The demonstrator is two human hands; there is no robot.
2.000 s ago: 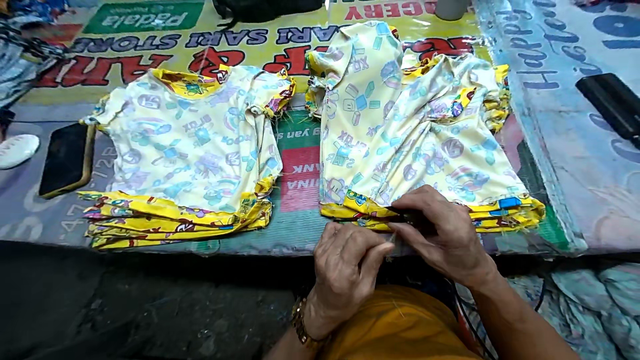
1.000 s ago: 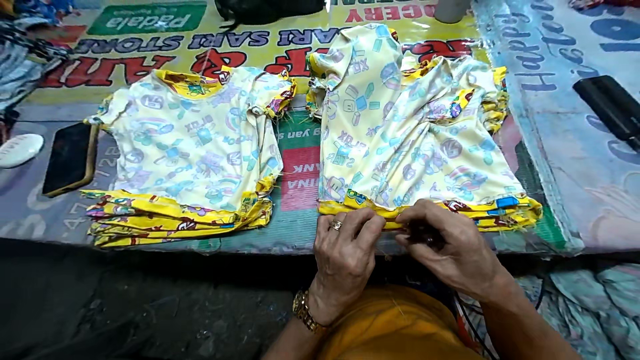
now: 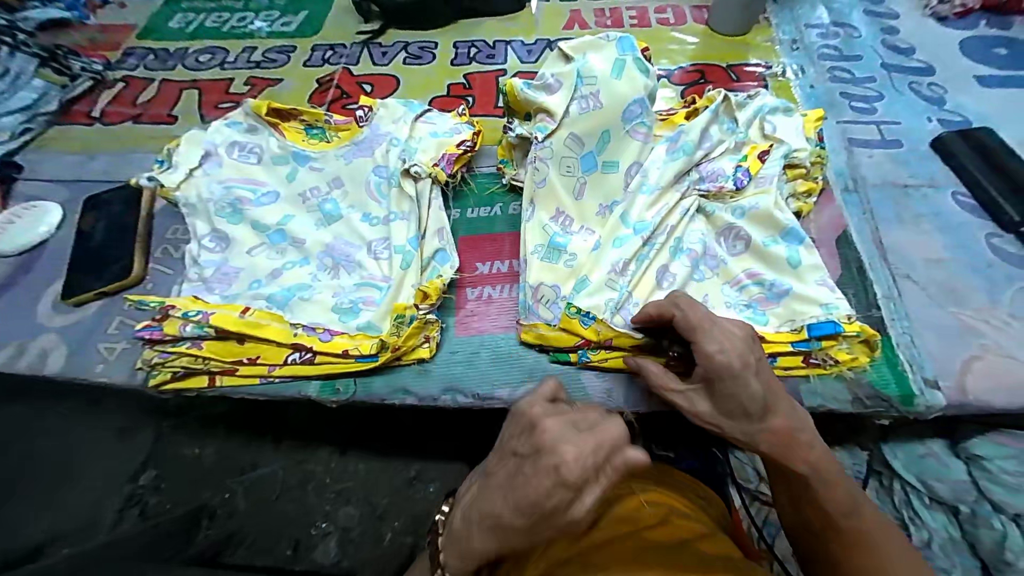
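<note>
Two stacks of small inside-out printed shirts with yellow hems lie on the table. My right hand (image 3: 708, 372) is at the lower hem of the right stack (image 3: 744, 264), thumb and fingers around a small dark object that is mostly hidden; its kind cannot be told. My left hand (image 3: 560, 464) is blurred, its fingers curled, just off the table edge below that stack and apart from the cloth. Whether it holds anything cannot be seen. The left stack (image 3: 312, 232) lies flat, touched by neither hand.
A phone (image 3: 108, 244) and a white oval object (image 3: 30, 226) lie left of the left stack. At the right is a black object (image 3: 984, 176). A black bag-like item (image 3: 440, 12) and a grey cylindrical object (image 3: 736, 14) stand at the back. Printed tarpaulin (image 3: 480, 360) covers the table.
My left hand has come off the yellow hem of the right stack and moved down toward my lap. My right hand stays at the hem.
</note>
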